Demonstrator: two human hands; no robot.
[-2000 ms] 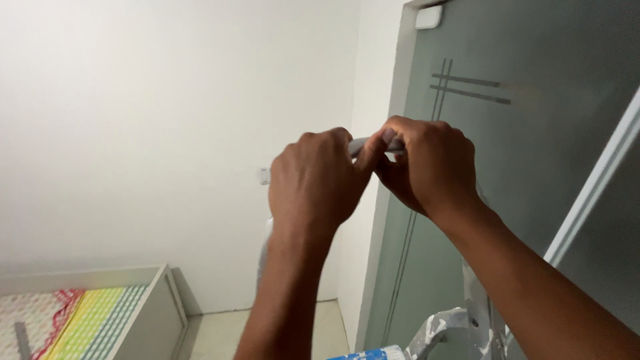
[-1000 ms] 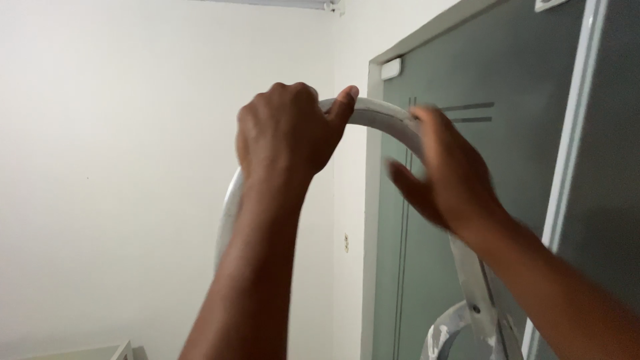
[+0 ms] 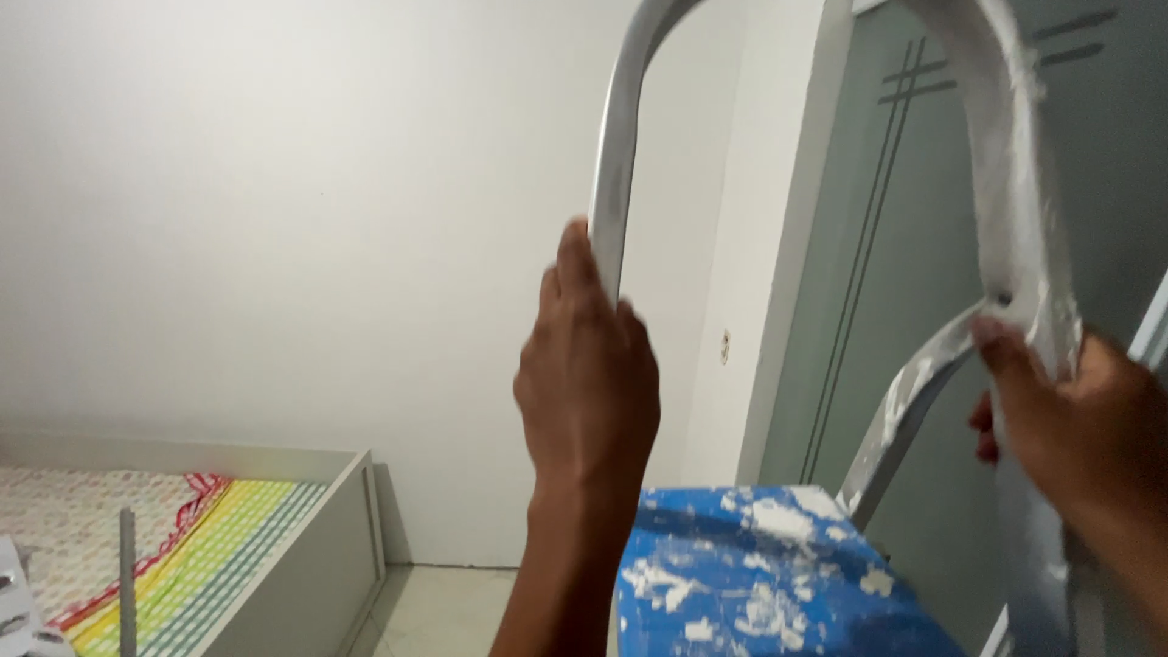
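The curved metal top rail of a stepladder [image 3: 615, 169] rises in front of me, smeared with white on its right side. On its left upright rests my left hand [image 3: 589, 374], fingers around the tube. My right hand [image 3: 1068, 411] grips the right upright, thumb just below a bolt hole, where a thinner metal brace joins. Below and between the hands is the ladder's blue platform [image 3: 739, 570], spotted with dried white paint or plaster. The top of the rail's arch is cut off by the frame.
At the lower left stands a white bed frame [image 3: 301, 557] with a checked, patterned cover [image 3: 196, 566] and a grey bar [image 3: 127, 584] in front. A frosted glass door [image 3: 821, 274] is at the right, beside the white wall [image 3: 319, 228]. Tiled floor [image 3: 438, 607] shows between bed and ladder.
My hands were together at the top of the rail; they have come apart and moved down, one onto each upright. The blue platform has come into fuller view.
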